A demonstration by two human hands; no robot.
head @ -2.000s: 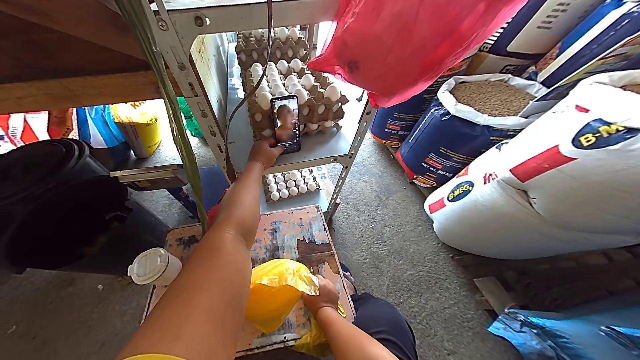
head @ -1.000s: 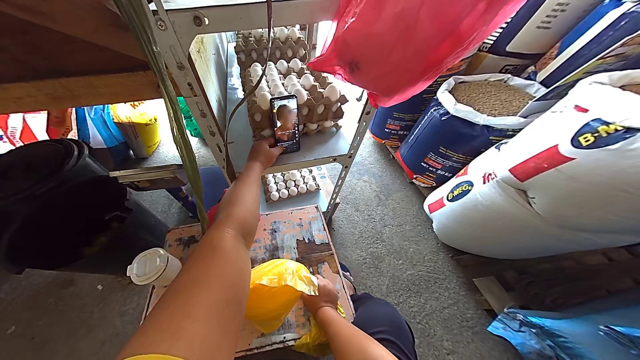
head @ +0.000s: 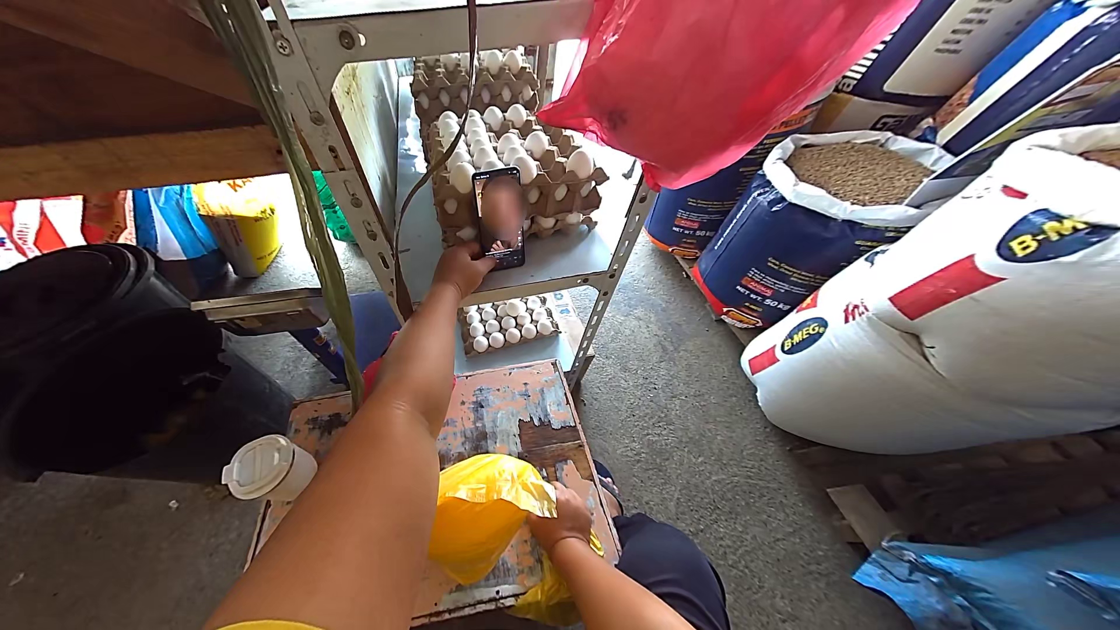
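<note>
My left hand point(head: 464, 269) is stretched out to the metal shelf and touches the lower left edge of a smartphone point(head: 500, 219) that stands upright, its screen lit. Whether the fingers grip it or only touch it is hard to tell. Right behind the phone are stacked cardboard trays of white eggs point(head: 534, 188). Lower down, my right hand point(head: 562, 516) is closed on a yellow plastic bag point(head: 481, 516), over a worn wooden tabletop point(head: 499, 402) with peeling paint.
Another egg tray point(head: 510, 325) lies on the lower shelf point(head: 569, 328). A lidded white cup point(head: 269, 468) stands at the tabletop's left edge. A red plastic bag point(head: 709, 79) hangs at upper right. Feed sacks point(head: 945, 306) stand at right, black bins point(head: 114, 367) at left.
</note>
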